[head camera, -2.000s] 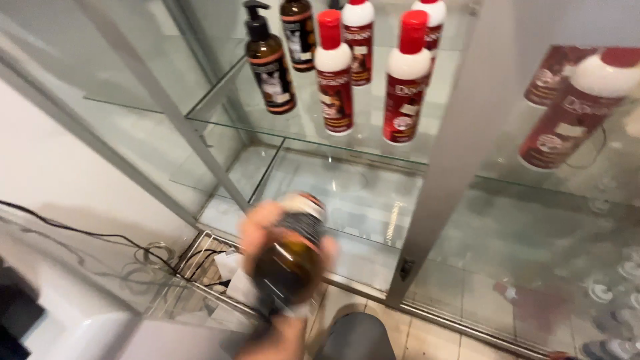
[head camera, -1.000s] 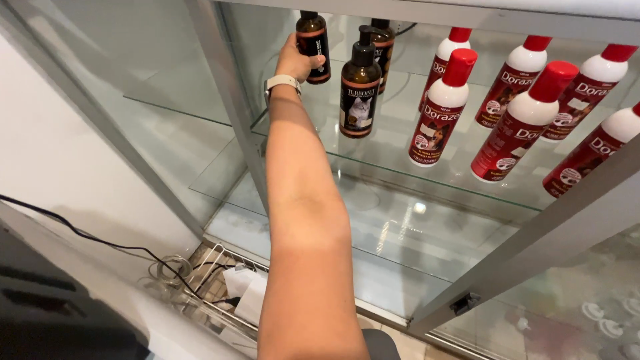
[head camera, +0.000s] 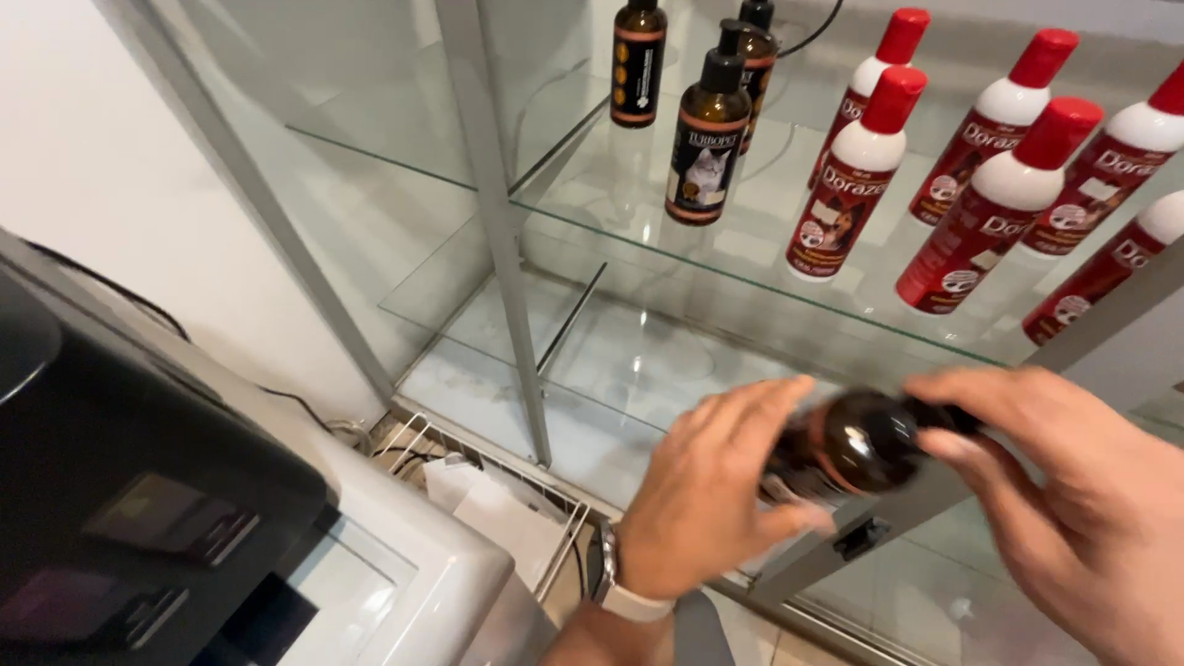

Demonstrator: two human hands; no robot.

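Observation:
My left hand (head camera: 712,486), with a watch at the wrist, grips the body of an amber pump bottle (head camera: 860,442) that is tilted and blurred. At the bottle's black pump top are the fingers of my right hand (head camera: 1054,462). Behind them, on the glass shelf (head camera: 592,217), stand several amber pump bottles: one with a cat on its label (head camera: 710,129), one at the left (head camera: 638,65) and one partly hidden behind (head camera: 757,69). Several white bottles with red caps and red labels (head camera: 846,176) stand to their right.
A grey metal cabinet frame (head camera: 504,250) rises left of the shelf, with a lock (head camera: 862,536) on a post at lower right. A white and black machine (head camera: 416,573) fills the lower left. Beside it, a white wire basket (head camera: 564,546) holds papers, and cables lie close by.
One second ago a hand was at an amber bottle at the back left of the shelf; that bottle now stands free. Both hands are now in front of the shelf, at another amber bottle.

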